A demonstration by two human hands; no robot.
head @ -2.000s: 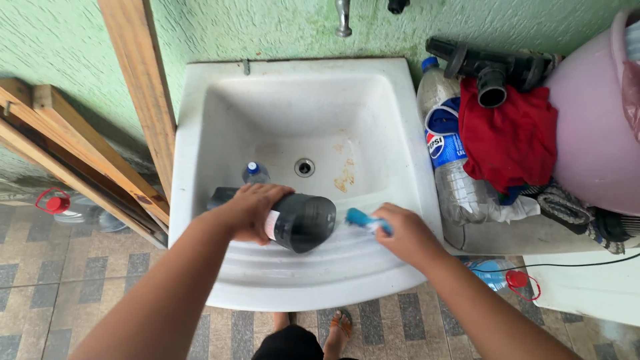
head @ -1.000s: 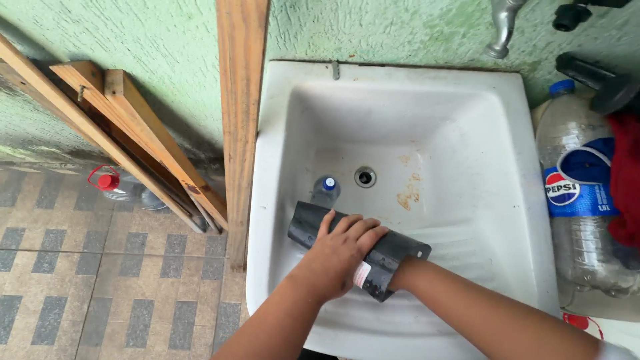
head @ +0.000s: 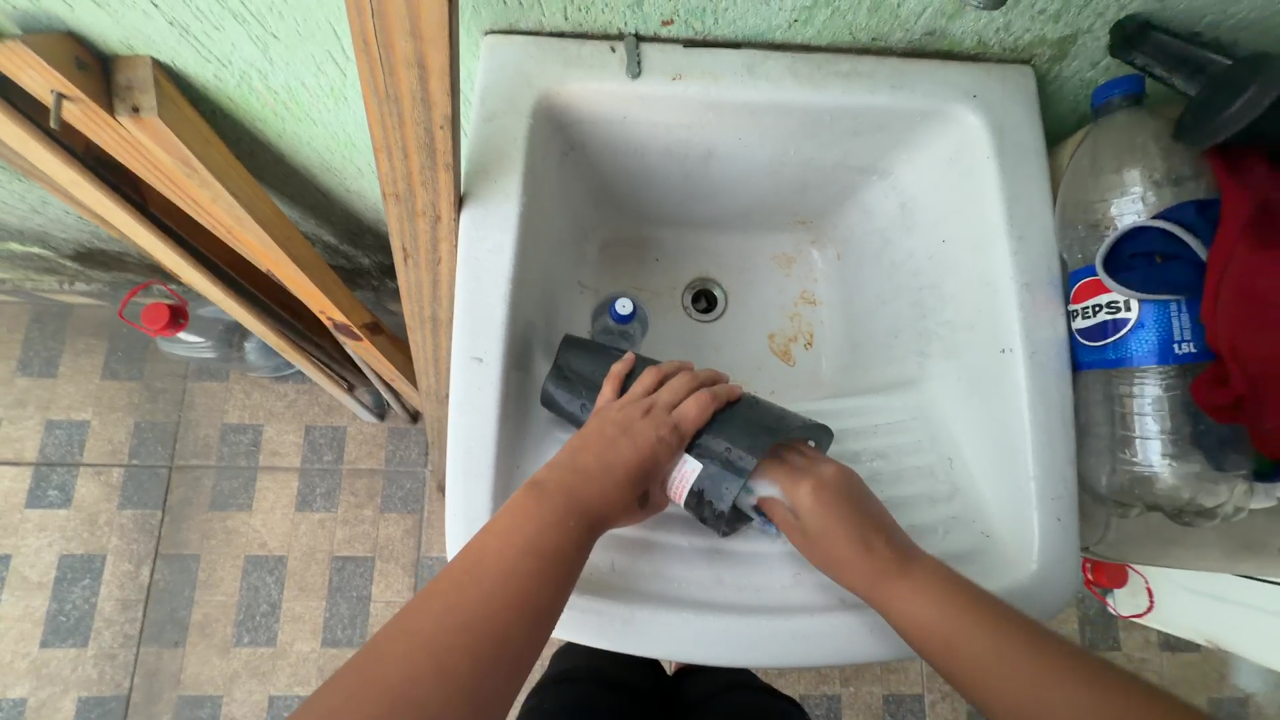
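A dark, wet, hollow cylinder (head: 770, 422) with a small white label lies tilted across the front left of a white sink basin (head: 760, 180). My left hand (head: 650, 440) grips it from above, fingers spread over its side. At its right end, my right hand (head: 820, 500) is partly inside the opening, its fingers closed on a brush or cloth (head: 765, 500), pale and bluish, mostly hidden. A small clear bottle with a blue and white cap (head: 622, 312) stands just behind the cylinder, left of the drain (head: 704, 299).
Wooden boards (head: 405, 200) lean on the green wall at left, with a red-capped clear jug (head: 165, 318) on the tiled floor behind. Right of the sink are a large Pepsi bottle (head: 1130, 420), a red cloth (head: 1245, 300) and a black plastic fitting (head: 1230, 95).
Two seconds ago my right hand held a blue brush outside the cylinder. One second ago that hand was deep in its right end; now it has drawn back to the opening.
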